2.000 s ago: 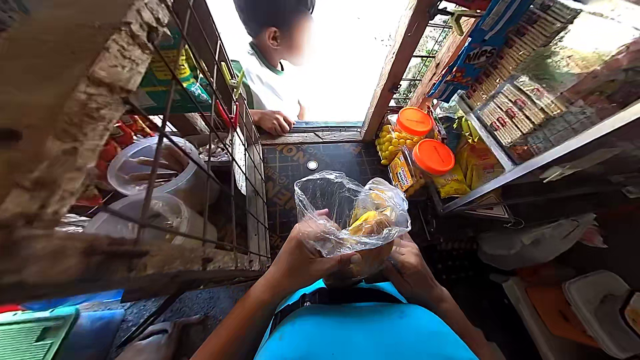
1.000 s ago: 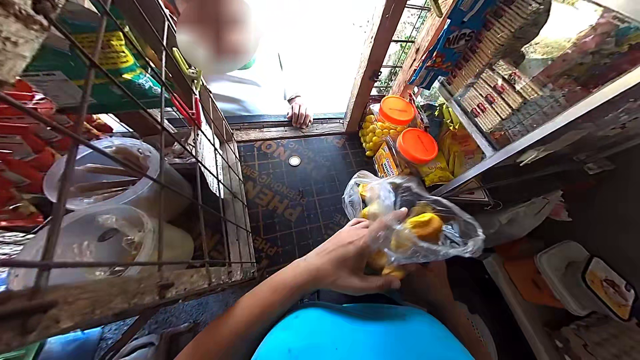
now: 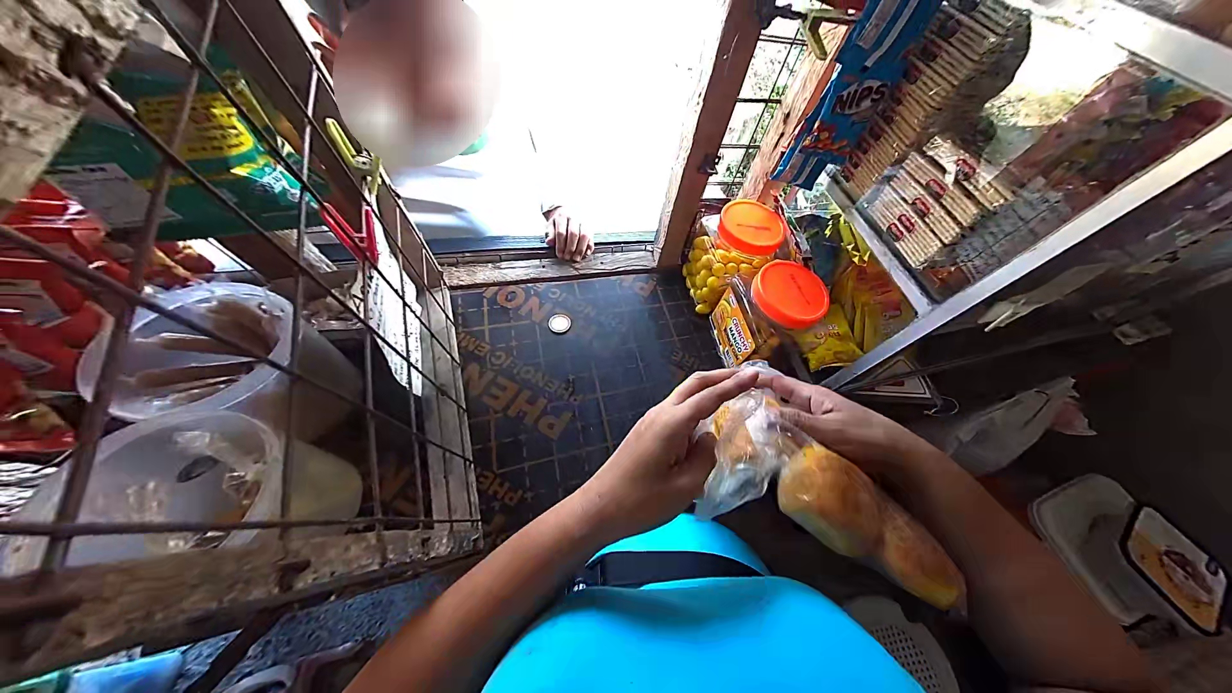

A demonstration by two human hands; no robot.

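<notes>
A clear plastic bag (image 3: pixel 746 457) holding yellow-brown pieces, apparently bread rolls, is between my hands in front of my chest. My left hand (image 3: pixel 669 438) grips its left side and top, fingers bent. On the right, my right hand (image 3: pixel 833 414) pinches the gathered plastic near the top, close to my left fingertips. Golden rolls (image 3: pixel 857 515) in clear plastic hang below my right hand, along the right forearm; whether they belong to the same bag I cannot tell. A coin (image 3: pixel 559 323) lies flat on the black printed counter board (image 3: pixel 616 337) beyond my hands.
Wire mesh (image 3: pixel 298 385) and open plastic tubs (image 3: pixel 192 356) stand at left. Orange-lidded jars (image 3: pixel 789 295) and a glass-fronted case (image 3: pixel 962 289) are at right. Another person's hand (image 3: pixel 569 234) rests on the wooden window sill (image 3: pixel 539 269). A plastic container (image 3: pixel 1088 529) sits at lower right.
The bag, wide open at first, is now gathered at its top between my hands. The rolls hang lower on the right. The other person's head has moved left.
</notes>
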